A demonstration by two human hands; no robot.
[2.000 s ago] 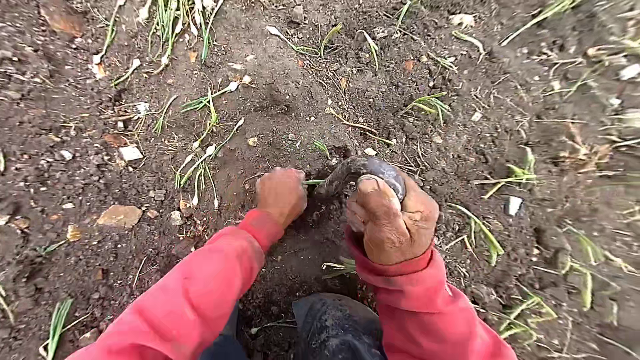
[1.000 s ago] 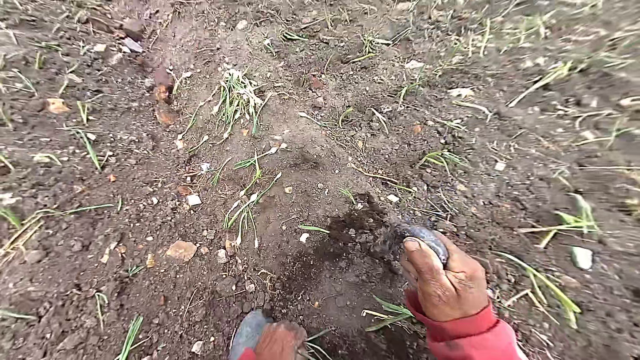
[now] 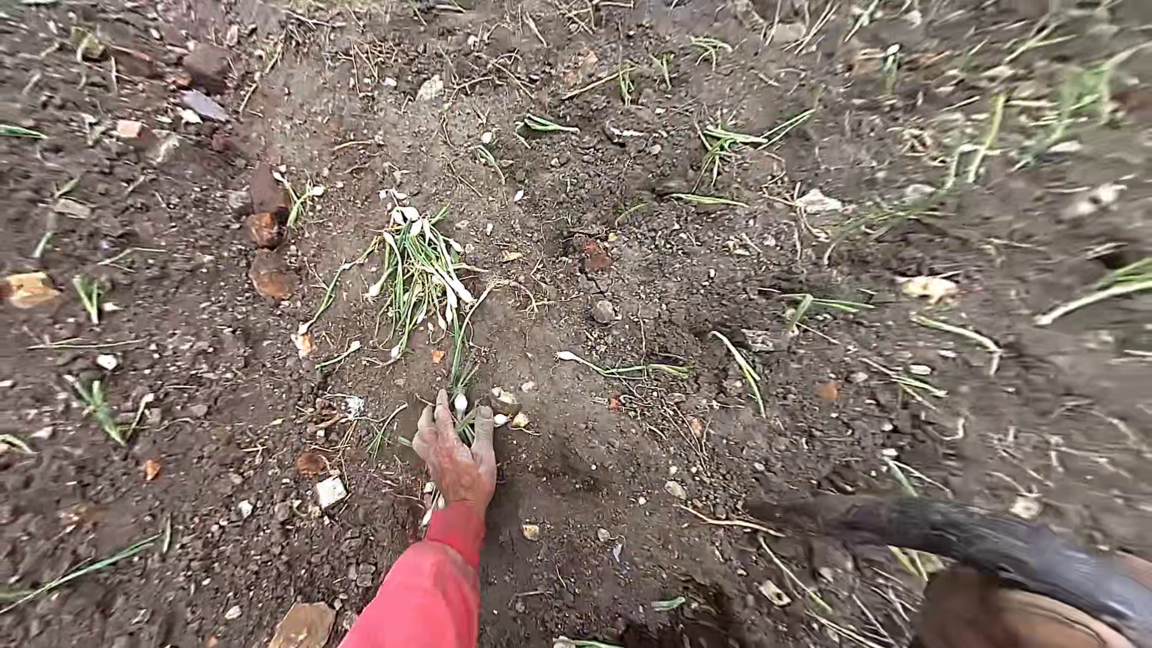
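Note:
My left hand (image 3: 457, 454), in a red sleeve, reaches down to the soil with thumb and fingers spread around a few green shoots with white bulbs (image 3: 461, 402). Whether the fingers grip them cannot be told. Just beyond lies a loose pile of the same small bulb seedlings (image 3: 418, 270). At the lower right edge my right hand (image 3: 1008, 612), blurred and partly cut off, holds a dark, curved tool (image 3: 981, 531) whose tip is near the ground. The tool's exact kind cannot be told.
Green shoots stand or lie across the brown soil, one loose seedling (image 3: 625, 369) to the right of my left hand. Reddish stones (image 3: 270, 274) lie left of the pile. A white stone chip (image 3: 330, 491) and a flat tan stone (image 3: 303, 625) are at the lower left.
My left hand has moved from the bottom edge forward to the seedlings on the soil. My right hand still holds the dark tool, now at the lower right edge. The view has shifted.

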